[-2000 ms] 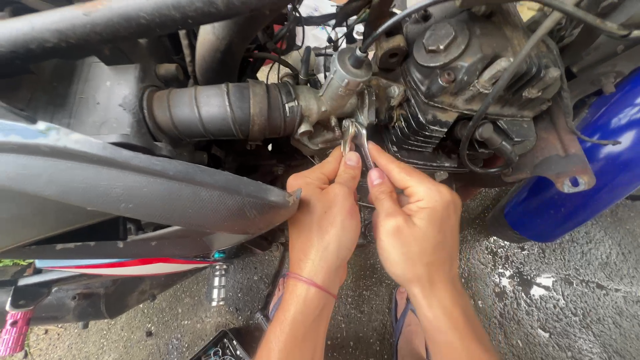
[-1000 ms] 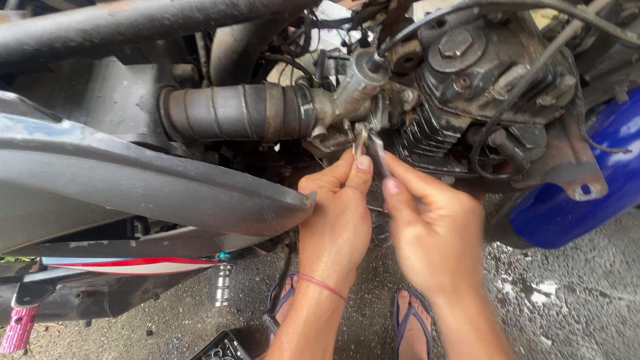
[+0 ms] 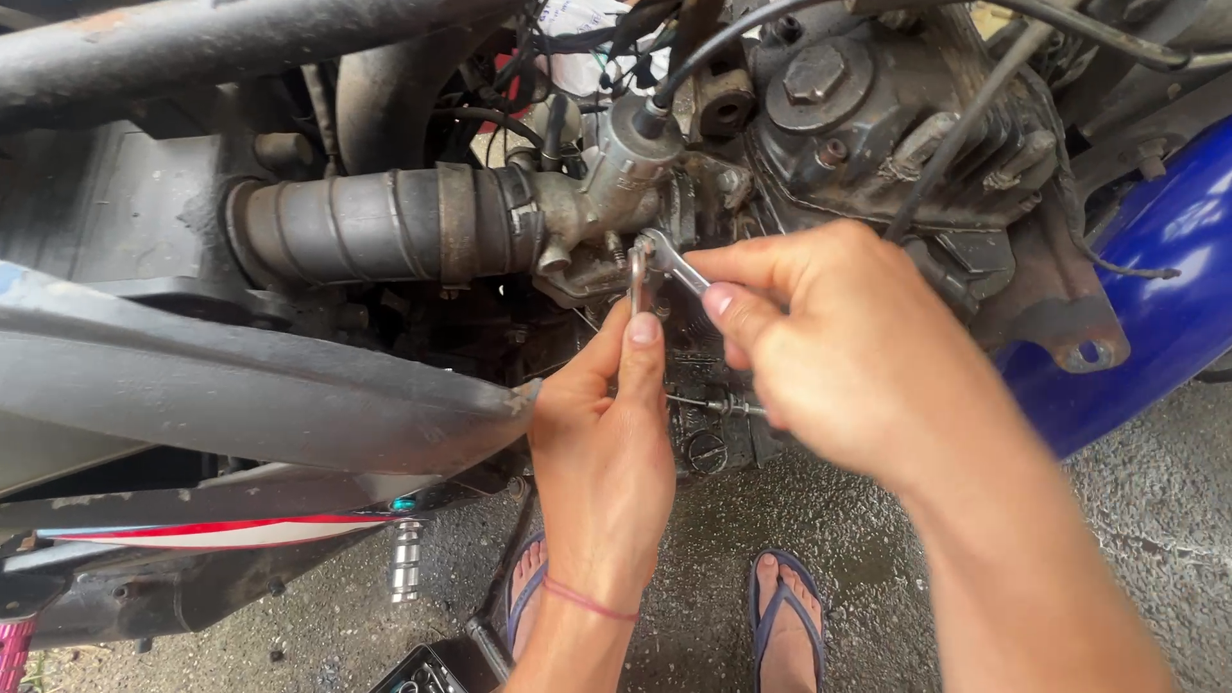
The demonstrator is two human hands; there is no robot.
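Note:
My left hand [image 3: 616, 414] pinches a slim metal wrench [image 3: 637, 279] between thumb and fingers, its upper end at a small fitting beside the carburetor [image 3: 616, 178] of a motorcycle. My right hand [image 3: 847, 337] grips a second metal wrench [image 3: 679, 265], tilted, its ring-like head at the same fitting, touching or very close to the first wrench. The fitting itself is mostly hidden by the two tool heads. A ribbed black rubber intake duct [image 3: 366, 226] joins the carburetor on the left, and the engine's cylinder head [image 3: 847, 115] is to the right.
A grey plastic side panel [image 3: 241, 375] reaches close to my left wrist. Black cables [image 3: 712, 43] cross above the carburetor. A blue fender or panel [image 3: 1155, 279] stands at right. Below are a metal footpeg [image 3: 406, 563], a black tool case [image 3: 423, 669] and my feet in flip-flops [image 3: 789, 616].
My right hand has swung out to the right and upward, and its wrench, earlier close to upright beside the left one, now slants away from it. My left hand keeps its hold near the carburetor.

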